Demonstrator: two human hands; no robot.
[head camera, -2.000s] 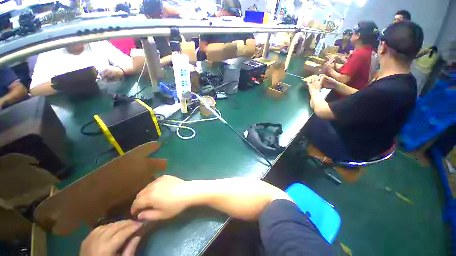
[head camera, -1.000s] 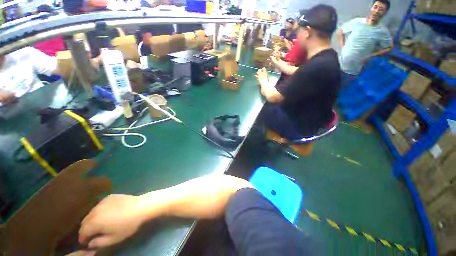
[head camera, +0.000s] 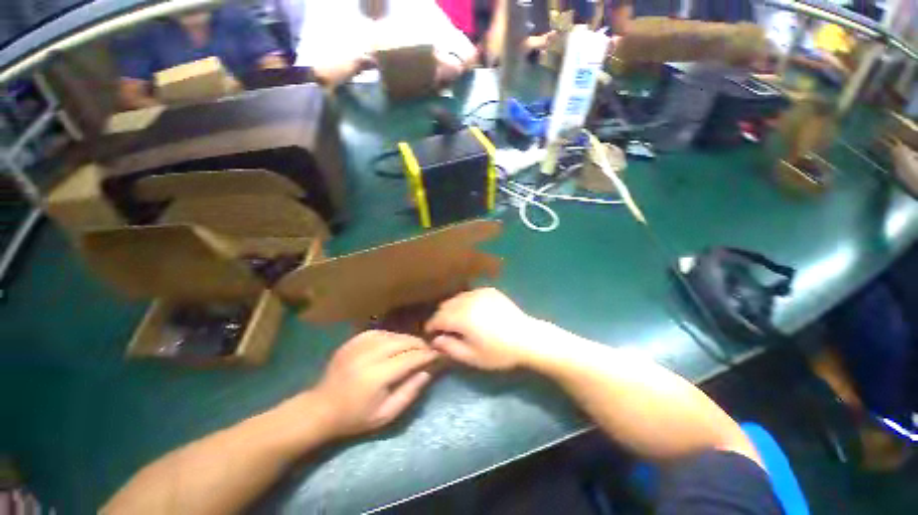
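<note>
A small brown mailer box stands in front of me with its box lid (head camera: 393, 274) raised behind it. My left hand (head camera: 377, 377) and my right hand (head camera: 478, 327) meet at the box's front, fingers bent and nearly touching. They cover most of the tray and its dark contents. What the fingers pinch is hidden and blurred, so I cannot tell whether either hand grips something. To the left, another open mailer box (head camera: 260, 332) holds dark items under a shiny patch. A further open box (head camera: 307, 251) with dark items stands behind it.
A large dark case (head camera: 226, 126) stands at the left rear. A black unit with yellow edges (head camera: 453, 181) stands behind the lid, with a white cable (head camera: 544, 216) beside it. A black strapped item (head camera: 733, 292) lies near the right edge. A blue stool (head camera: 775, 468) is below. People sit across the bench.
The view has swung left, bringing the open boxes and the large case into view. My left hand is now fully visible. Both hands remain at the box with the raised lid.
</note>
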